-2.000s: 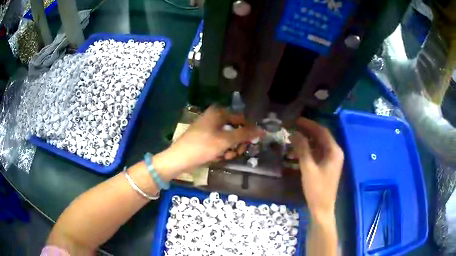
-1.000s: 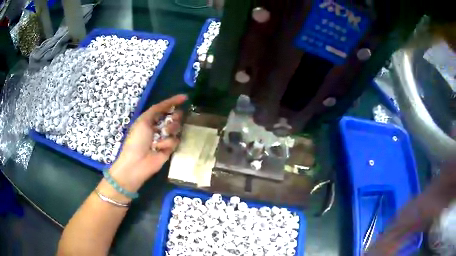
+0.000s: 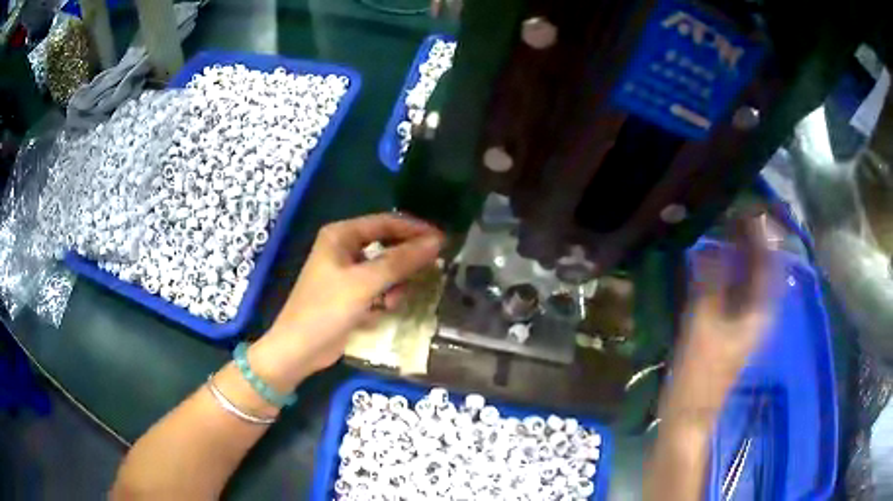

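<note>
My left hand [image 3: 357, 279] is left of the metal press fixture [image 3: 509, 308], above the pale pad [image 3: 416, 338]. Its fingers are curled around small white round parts [image 3: 373, 250], partly hidden in the palm. A white part [image 3: 519, 333] sits at the front of the fixture. My right hand [image 3: 729, 294] is blurred, over the right blue tray [image 3: 808, 323]; whether it holds anything cannot be seen. The dark press [image 3: 548, 108] stands behind the fixture. The front blue tray [image 3: 323, 440] is full of white parts.
A large heaped blue tray [image 3: 304, 196] with a plastic bag [image 3: 34, 225] over it is on the left. A small blue tray [image 3: 389, 145] is behind the press. Tweezers [image 3: 736, 470] lie in the right tray. A curved grey-white handle [image 3: 827, 186] is at the right.
My left hand has moved right toward the fixture and its fingers have closed in. My right hand has come from the lower right up over the right tray. The view has shifted slightly.
</note>
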